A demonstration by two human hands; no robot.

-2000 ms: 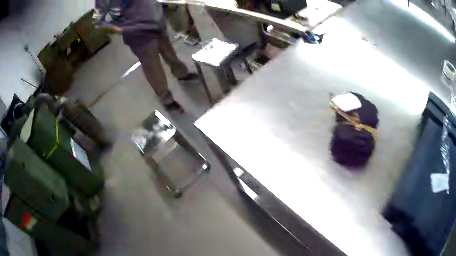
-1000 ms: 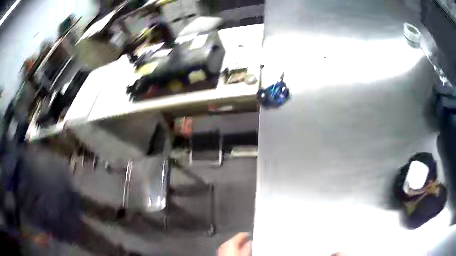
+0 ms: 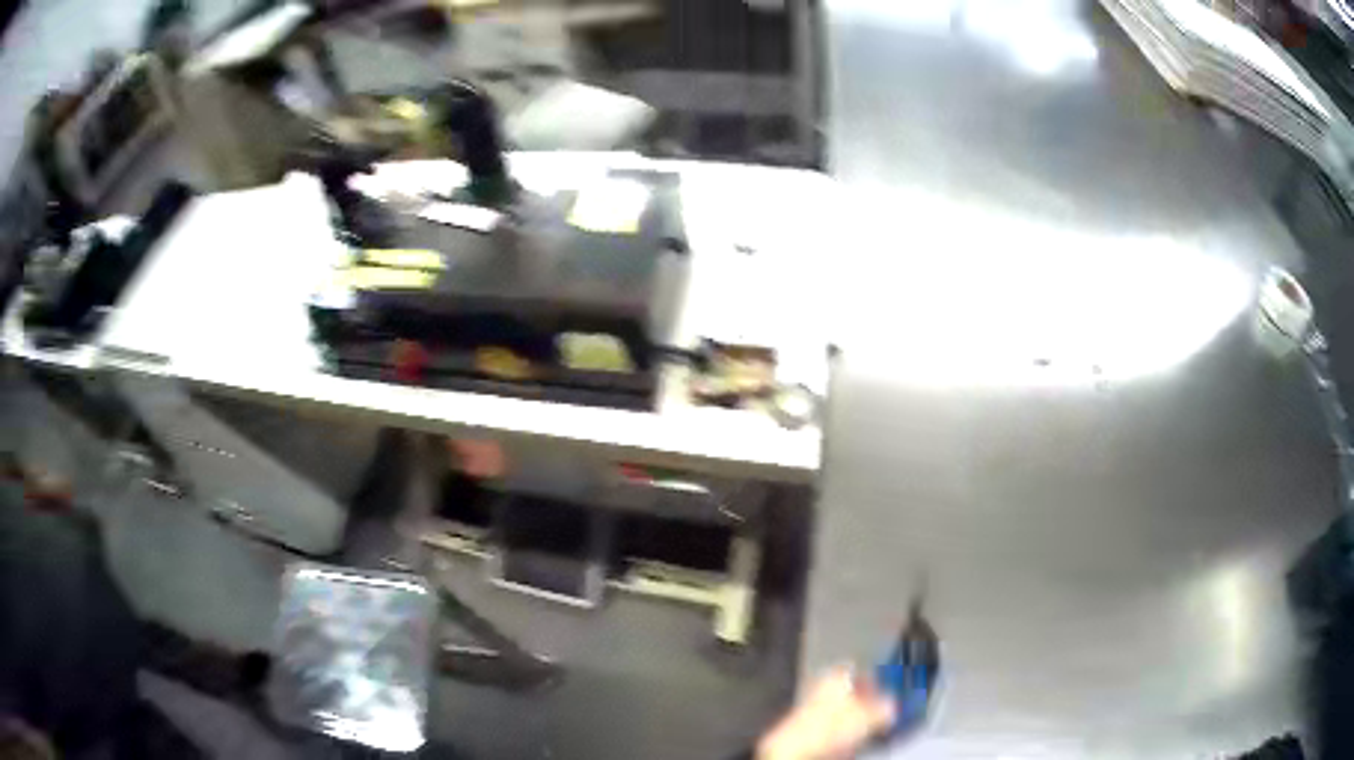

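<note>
My left hand (image 3: 824,719) is at the bottom, blurred and cut off by the lower edge. Its fingers are closed on the blue handles of the scissors (image 3: 912,668), over the shiny metal table (image 3: 1039,505) near its left edge. The dark blades point up the picture, away from me. My right hand is out of the picture. The white tape roll (image 3: 1284,303) is at the table's far right, with a clear strip beside it.
A white bench (image 3: 193,305) with a dark machine (image 3: 520,290) adjoins the table's left side. A metal stool (image 3: 354,656) is on the floor at lower left. A person's dark clothing (image 3: 67,609) shows at the left edge. Layered pale sheets (image 3: 1233,60) lie at upper right.
The view has turned and shifted. The scissors lay free at the table's left edge; they are now closer to me and in my left hand. The tied dark bundle has largely left the view.
</note>
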